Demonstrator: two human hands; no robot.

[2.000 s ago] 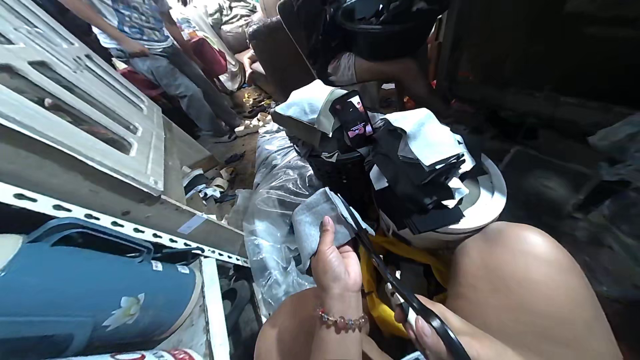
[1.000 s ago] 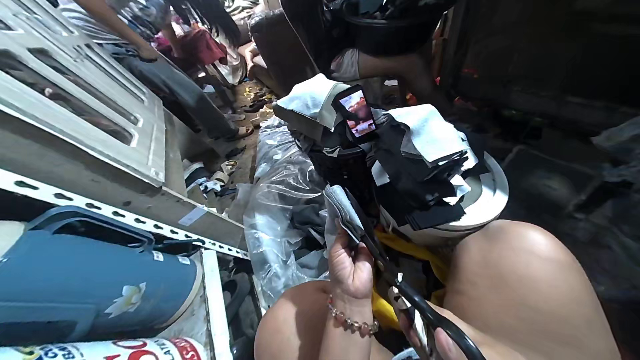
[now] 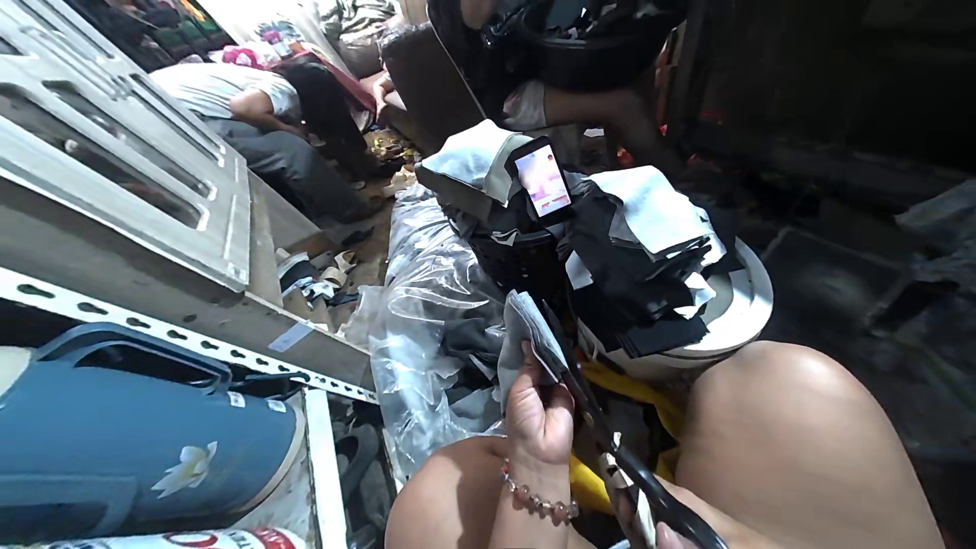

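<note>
My left hand (image 3: 537,415), with a beaded bracelet at the wrist, pinches a folded stack of grey cloth pieces (image 3: 530,335). Large scissors with black handles (image 3: 610,435) are in my right hand (image 3: 663,526), which is partly cut off at the lower edge. Their blades run up along the right side of the cloth. Past them, black and white cloth pieces (image 3: 633,267) lie piled on a round white tub (image 3: 751,305). A smartphone (image 3: 543,181) with a lit screen leans on more cloth over a black basket (image 3: 518,259).
Left of my hands lies a clear plastic bag (image 3: 427,305) with dark scraps. A blue jug (image 3: 152,427) stands on a metal shelf (image 3: 328,473) at lower left, under a grey cabinet (image 3: 152,168). One person (image 3: 259,130) bends over at upper left; another sits behind a black basin (image 3: 587,53).
The person at upper left, upright before, is now bent low. My left hand has turned the cloth from lying flatter to nearly edge-on beside the scissors. The phone screen's picture has changed.
</note>
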